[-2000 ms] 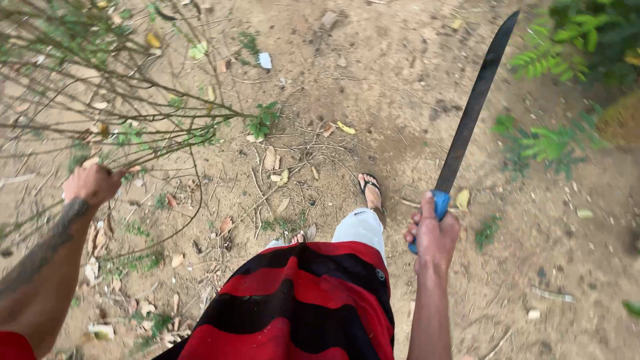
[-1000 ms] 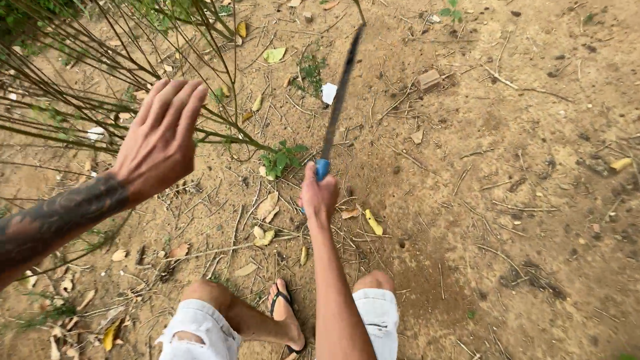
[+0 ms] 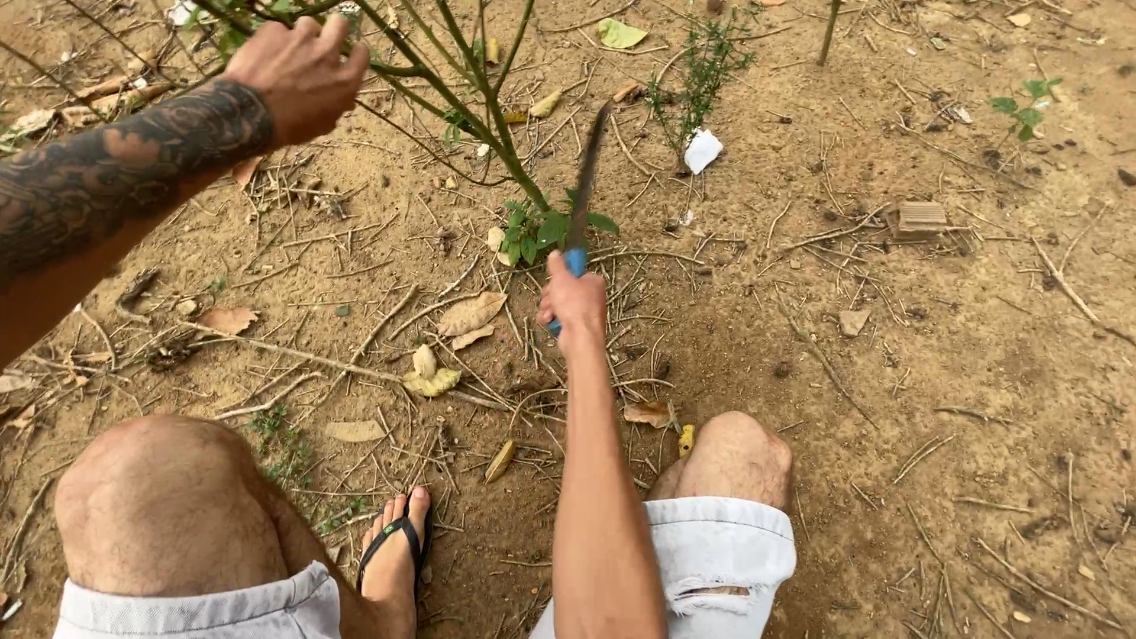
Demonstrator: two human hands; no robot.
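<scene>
My right hand is closed around the blue handle of a machete. Its dark blade points up and away, just right of the base of a branching shrub. Small green leaves grow low on the stem, beside the blade near the handle. At the upper left, my left hand is among the shrub's branches, fingers curled; whether it grips a branch cannot be told, since the fingers' undersides are hidden.
Dry twigs and fallen leaves litter the bare soil. A broken brick piece lies to the right, and a white scrap beside a small weed. My bent knees and a foot in a black flip-flop are below.
I have gone from standing to a crouch. My left hand, open a second ago, has curled at the branches. The machete has moved from far right to beside the shrub's base.
</scene>
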